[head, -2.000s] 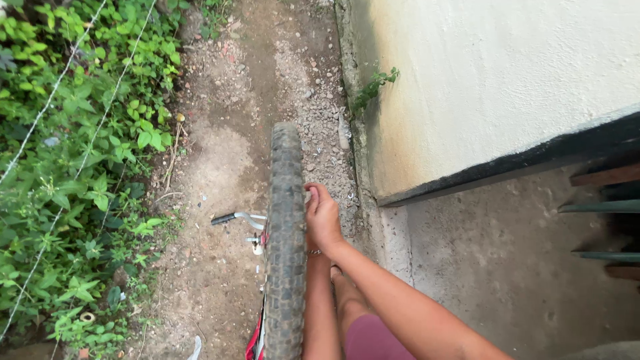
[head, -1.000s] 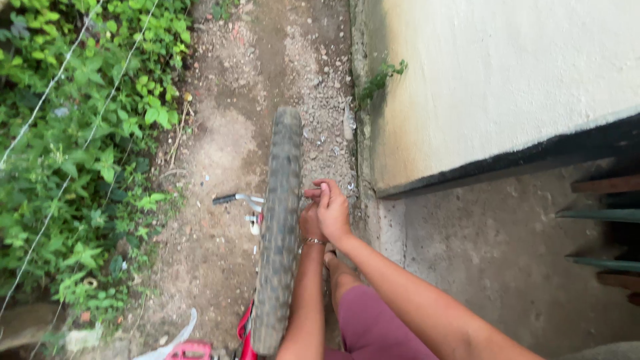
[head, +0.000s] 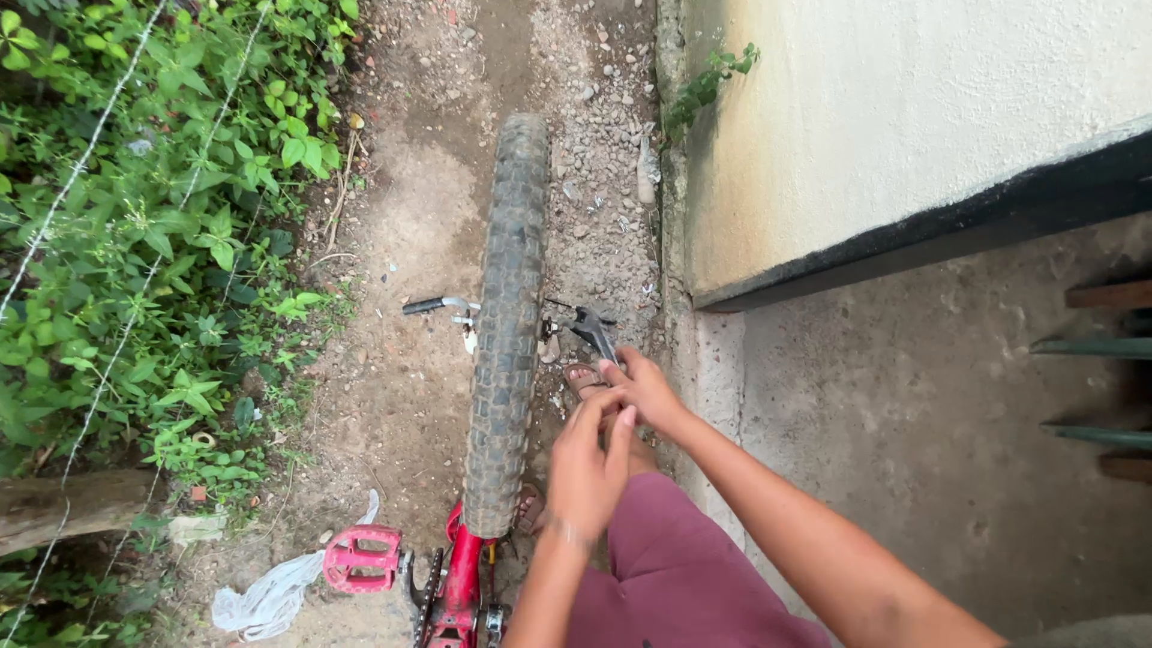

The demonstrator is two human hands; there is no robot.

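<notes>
A knobby bicycle tyre [head: 509,324] stands edge-on at the centre, above a red bicycle frame [head: 463,576]. Right of the tyre is a grey and black metal piece [head: 592,331]; whether it is a hand tool or a bicycle part is unclear. My right hand [head: 643,389] has its fingers at the lower end of this piece, but its grip is partly hidden. My left hand [head: 587,463], slightly blurred, is below and left of it, with fingers apart and fingertips close to my right hand. A handlebar grip [head: 423,306] shows left of the tyre.
A pink pedal [head: 363,559] and a crumpled plastic bag [head: 270,598] lie at lower left. Barbed wire [head: 85,162] runs before green plants on the left. A white wall [head: 900,117] with a dark lower edge rises at right. A sandalled foot [head: 583,376] is near my right hand.
My left hand has drawn back from beside the tyre toward my body. The grey and black piece now shows beside my right hand. More of the red frame and pink pedal is visible.
</notes>
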